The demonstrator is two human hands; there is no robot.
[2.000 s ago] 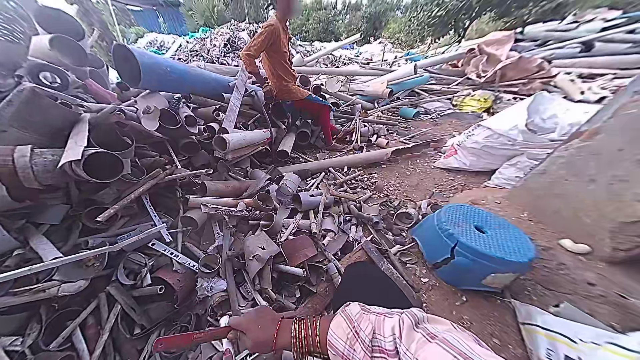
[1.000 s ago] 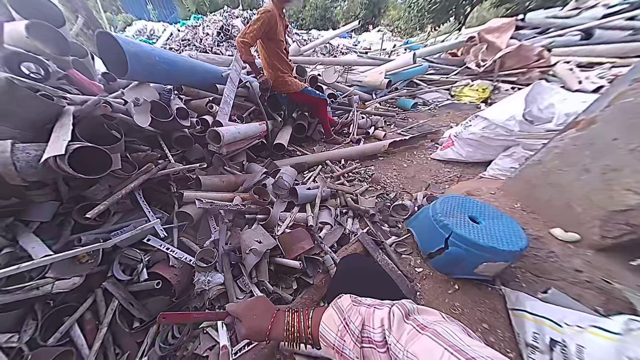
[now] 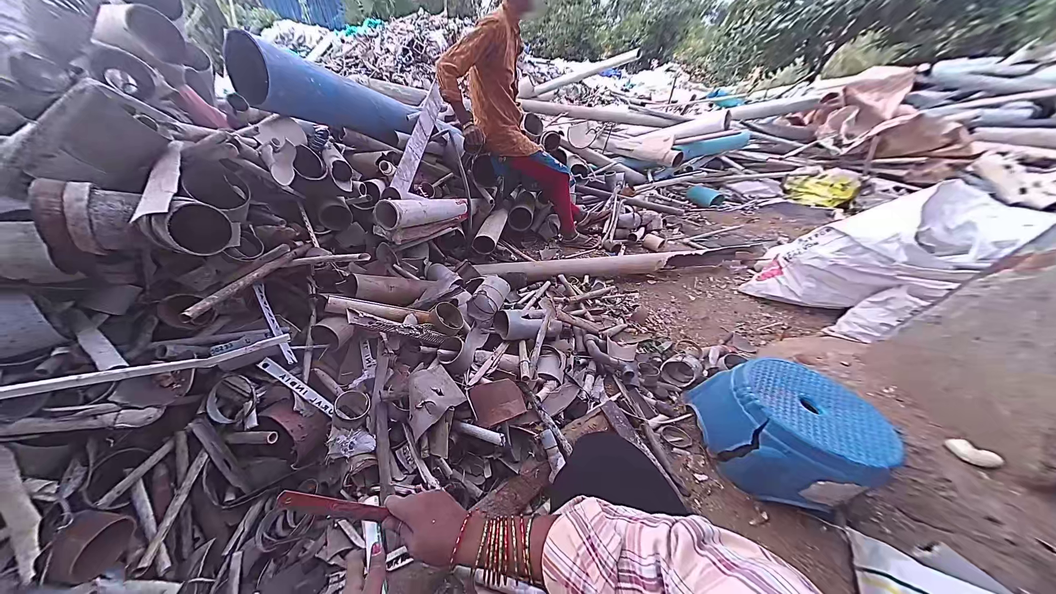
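My right hand (image 3: 431,528), with bangles at the wrist and a checked sleeve behind it, is closed around one end of a narrow red bar (image 3: 330,504). The bar points left over the scrap at the bottom of the head view. Just below, at the lower edge, what look like fingers of my left hand (image 3: 376,571) show beside a thin white piece (image 3: 371,528); most of that hand is hidden. Broken pipe pieces and fittings (image 3: 433,396) lie in a heap beyond both hands.
A cracked blue plastic stool (image 3: 813,429) stands at the right on bare soil. White sacks (image 3: 899,247) lie behind it. A large blue pipe (image 3: 322,87) rests on the heap at the left. Another person (image 3: 495,91) in an orange top is at the pile farther back.
My right hand still holds the red bar, whose tilt has changed slightly since the earliest frame. The other person remains at the pile.
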